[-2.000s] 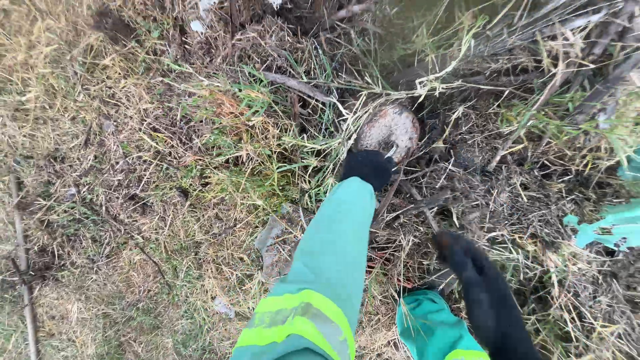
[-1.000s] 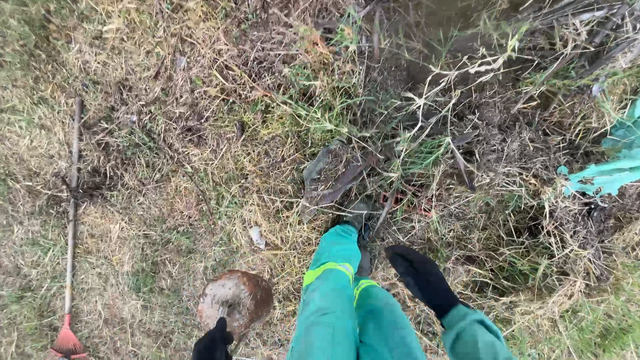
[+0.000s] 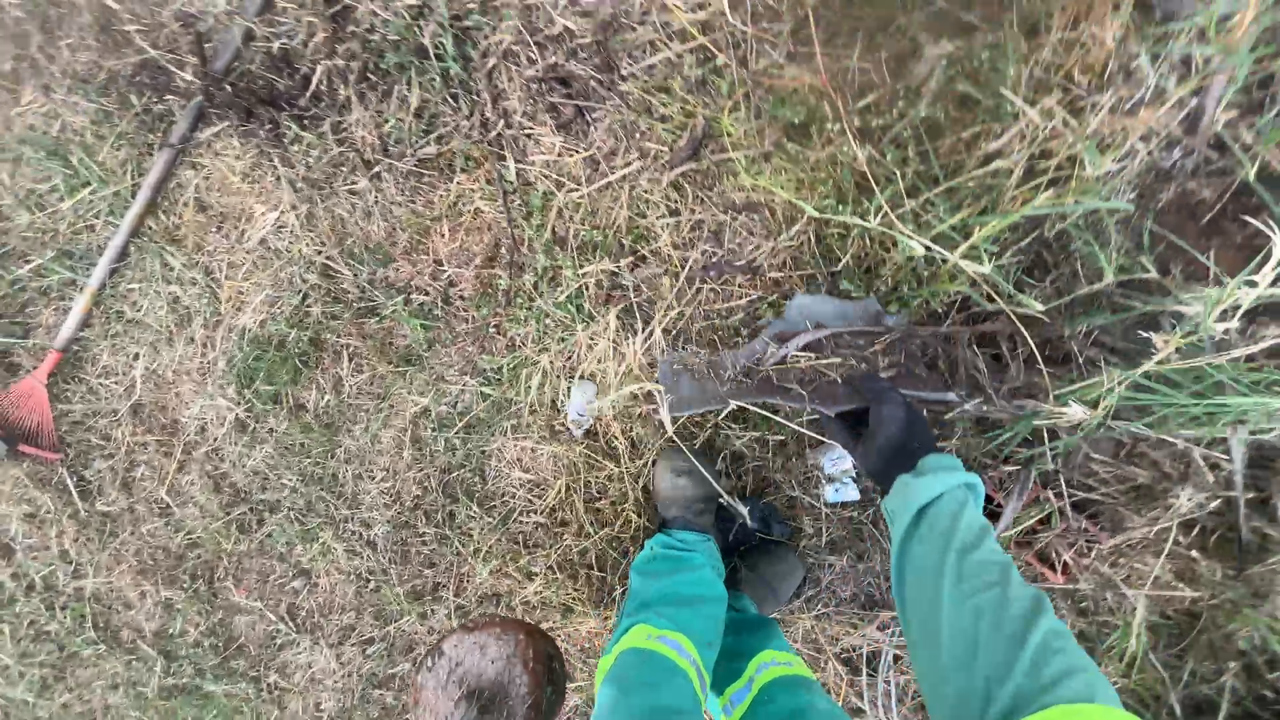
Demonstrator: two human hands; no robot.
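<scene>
My right hand [image 3: 885, 430], in a dark glove, is at the near edge of a torn, flat grey sheet [image 3: 695, 385] strewn with dry grass and soil. The fingers bend against this edge, but whether they close on it is hidden. A crumpled white and blue wrapper [image 3: 838, 473] lies just left of the hand. My left hand is out of view. At the bottom edge shows a rusty brown rounded object [image 3: 490, 670], left of my legs; what holds or supports it cannot be seen.
A red fan rake [image 3: 30, 405] with a long grey handle lies on dry grass at the left. My boots [image 3: 686, 488] stand close below the sheet. A small whitish scrap [image 3: 581, 407] lies left of it. Long green grass and twigs spread at the right.
My right hand has moved to the sheet's edge. My left hand, earlier on the rusty object's handle, has left the view. The view has turned and shifted.
</scene>
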